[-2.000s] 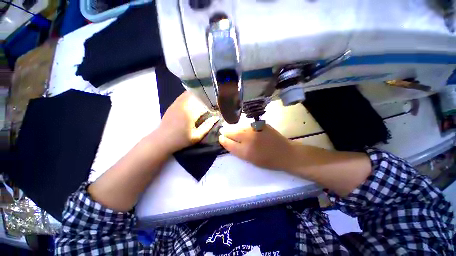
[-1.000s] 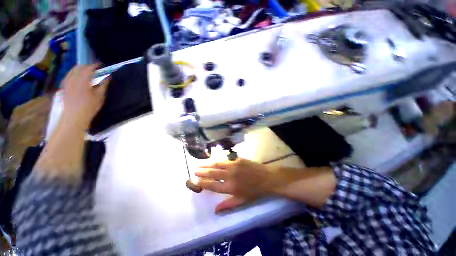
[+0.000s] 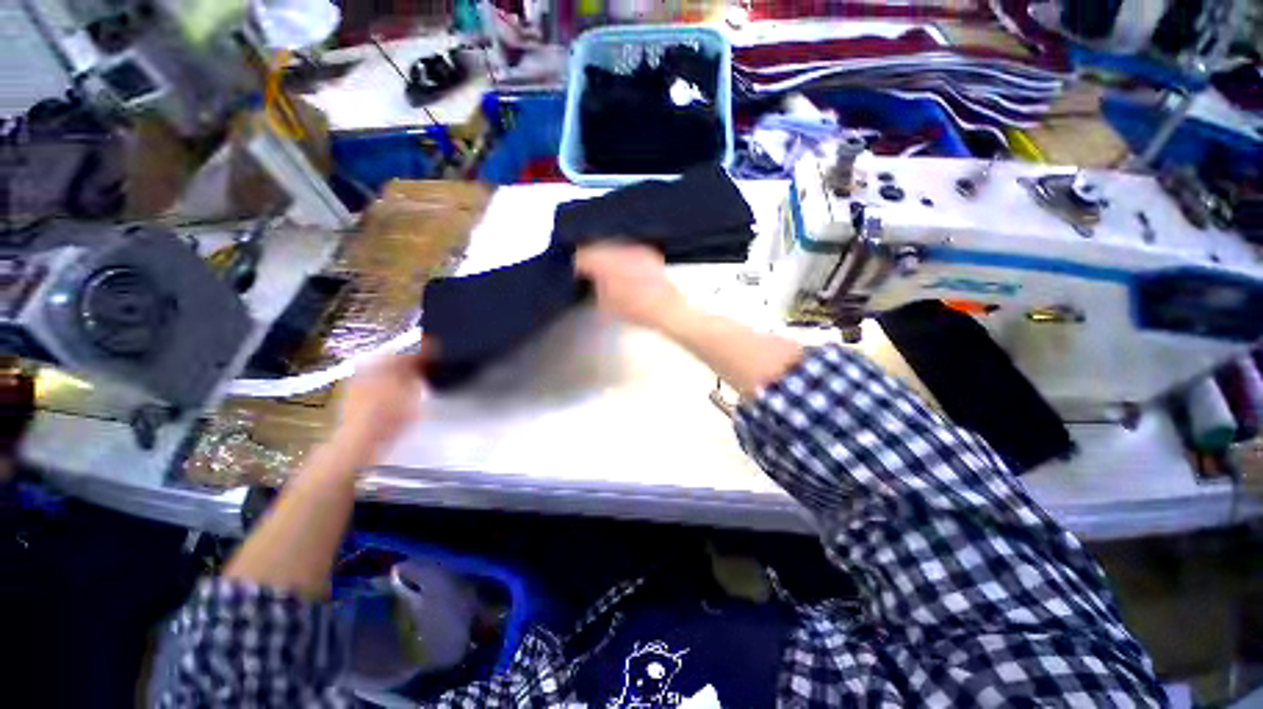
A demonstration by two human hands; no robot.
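Note:
A black fabric panel [image 3: 502, 316] is stretched between my two hands, a little above the white table, left of the sewing machine. My left hand [image 3: 384, 395] holds its lower left corner. My right hand [image 3: 626, 281] holds its right end, beside the folded stack of black pieces [image 3: 662, 212] at the back of the table. The left hand is blurred. The sewing machine [image 3: 970, 256] stands to the right, and its needle area is partly hidden by my right arm.
A small black piece [image 3: 974, 381] lies under the machine arm. A light blue basket [image 3: 569, 136] with black cloth stands behind the table. Brown board [image 3: 395, 263] and clear plastic lie at left, near another grey machine [image 3: 132, 305]. Thread spools [image 3: 1209, 416] stand far right.
The view has swung left and widened. Both hands have left the needle area and the back stack's edge and now hold a black panel. The black panel earlier lying at left no longer shows there.

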